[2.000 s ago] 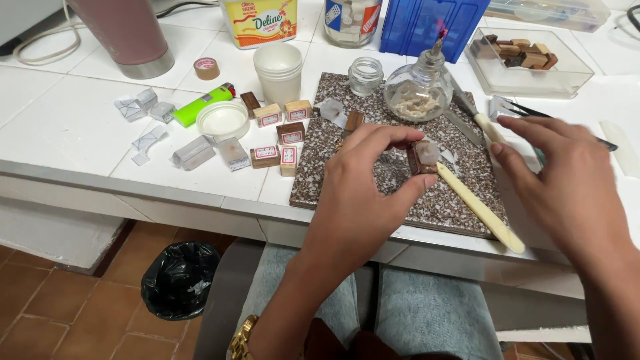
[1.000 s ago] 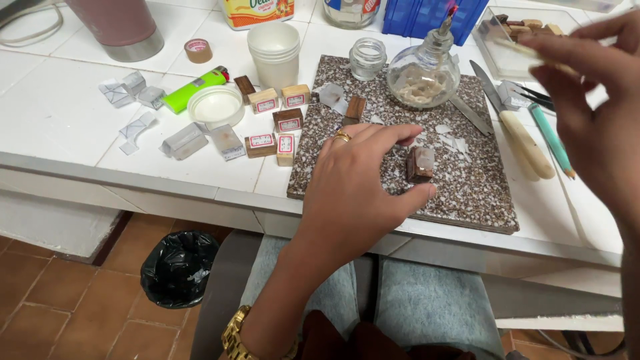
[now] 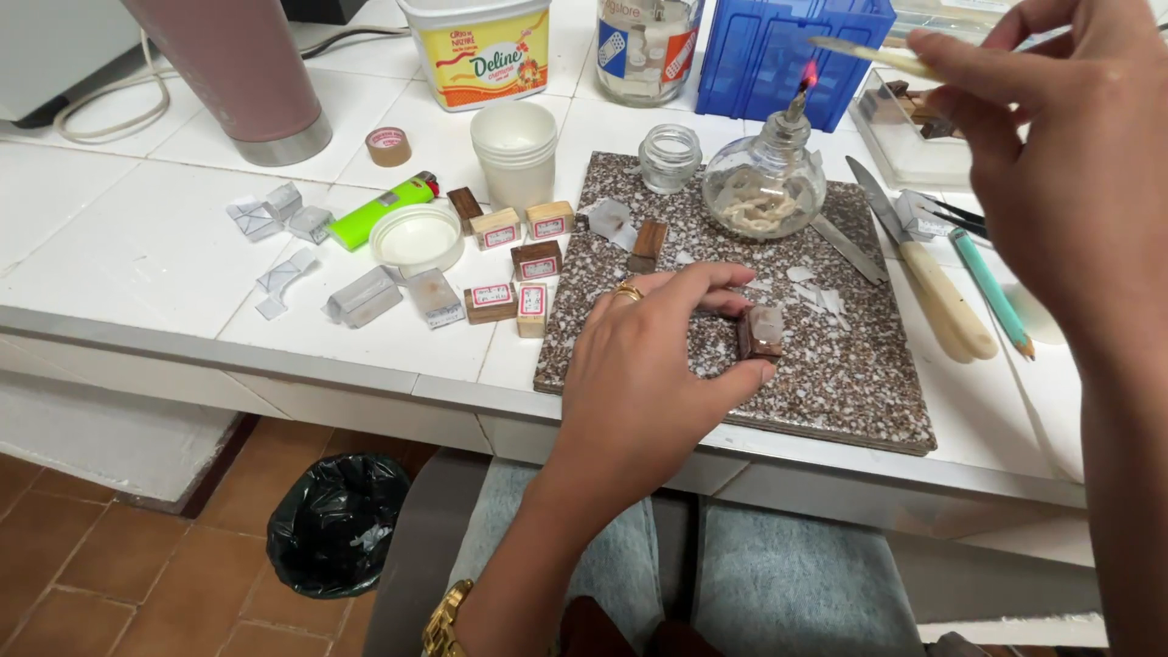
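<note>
My left hand (image 3: 639, 356) rests on the speckled stone slab (image 3: 839, 401), thumb and fingertips around a small dark wooden block (image 3: 757, 345). A whitish translucent piece (image 3: 766, 321) sits on top of this block. My right hand (image 3: 1040, 100) is raised at the upper right and holds a thin blade (image 3: 853, 47) with a pale handle. The blade's tip is above, in view, the pinkish flame (image 3: 809, 75) of a glass alcohol burner (image 3: 765, 187). Pale flakes (image 3: 821, 301) lie beside the block. Another wooden block (image 3: 649, 245) and a translucent scrap (image 3: 613, 224) lie farther left.
Labelled wooden blocks (image 3: 490, 302), paper-wrapped pieces (image 3: 365, 297), a green lighter (image 3: 383, 210), a white lid (image 3: 416, 239) and plastic cups (image 3: 516, 151) stand left. A knife (image 3: 949, 301), teal pencil (image 3: 993, 292) and dark tweezers (image 3: 954, 214) lie right. A small glass jar (image 3: 670, 160) is behind.
The pale-handled blade lay on the slab by the block; my right hand has taken hold of it and moved up with it, lately toward the flame. My left hand stays by the block.
</note>
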